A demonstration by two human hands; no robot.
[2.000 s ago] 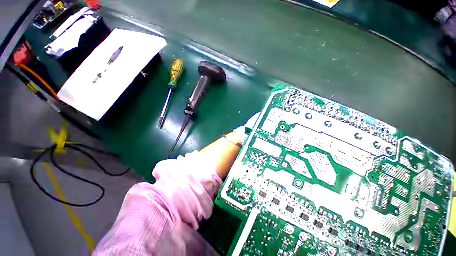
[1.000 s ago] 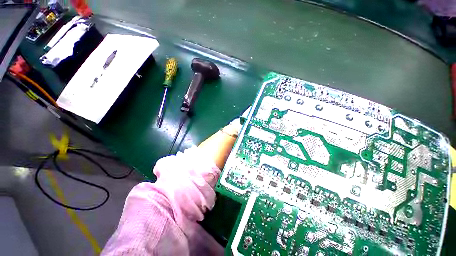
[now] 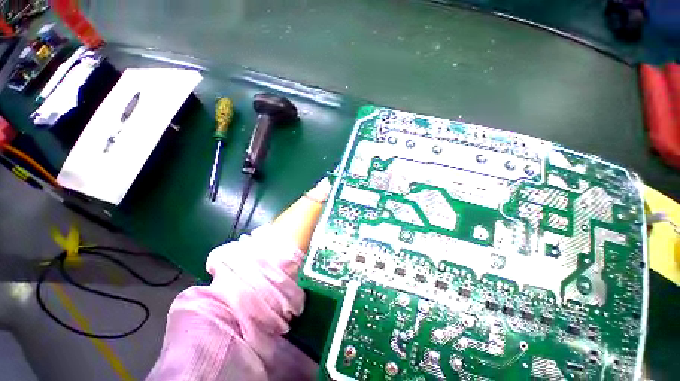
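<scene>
A large green power board (image 3: 477, 253) is held up in front of me, tilted, with its flat solder side facing me. My left hand (image 3: 319, 190) is at the board's left edge. Its white-gloved part shows only as a small strip, and the fingers are hidden behind the board. The wrist is partly bare below a pink sleeve. My right hand is not in view. The board's lower edge is cut off by the frame.
A barcode scanner (image 3: 262, 128) and a yellow-green screwdriver (image 3: 221, 138) lie on the green bench (image 3: 313, 45). A white sheet (image 3: 127, 134) covers a black bin at left. White items (image 3: 68, 85) lie beyond. Yellow paper (image 3: 662, 234) and red-orange pads (image 3: 662, 111) are at right.
The bench items and the board have shifted left in the picture. More yellow paper and red-orange pads now show at right. My left hand stays at the board's left edge.
</scene>
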